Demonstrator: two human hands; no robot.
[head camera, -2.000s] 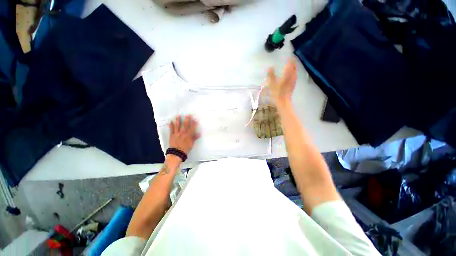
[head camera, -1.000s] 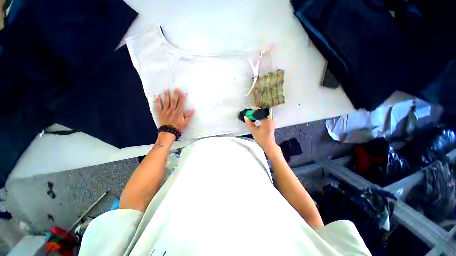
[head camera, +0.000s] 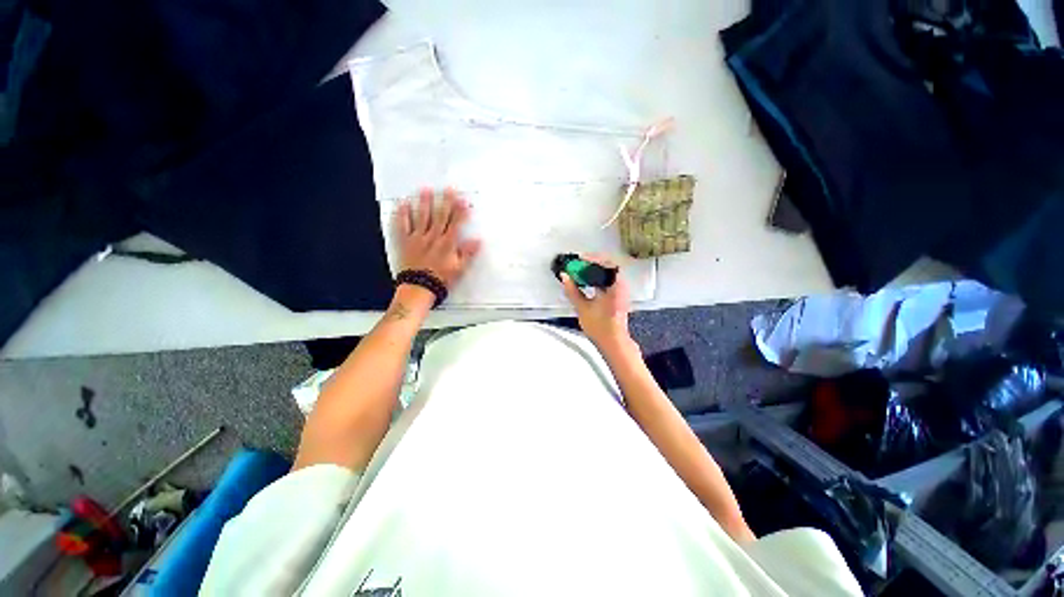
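A white pattern template (head camera: 513, 187) with a curved edge lies flat near the table's front edge. My left hand (head camera: 434, 236) lies flat on its left part with the fingers spread and holds nothing. My right hand (head camera: 600, 301) holds a small black marker with a green band (head camera: 586, 273) over the template's lower right part. Whether its tip touches the template is hidden. A khaki pattern weight (head camera: 657, 217) sits on the template's right end, with a pale pink-white tie (head camera: 632, 169) beside it.
Loose dark navy panels (head camera: 245, 198) lie at left, one edge against the template. A dark navy stack (head camera: 840, 128) lies at right, with a small dark patch (head camera: 788, 208) beside it. Crumpled white plastic (head camera: 887, 330), metal frames (head camera: 817, 466) and a blue roll (head camera: 222, 525) are below the table (head camera: 723, 274).
My right hand first reached toward the marker standing on the table, then took it and brought it down to the template. Since then it has shifted slightly relative to the weight. My left hand stays on the template.
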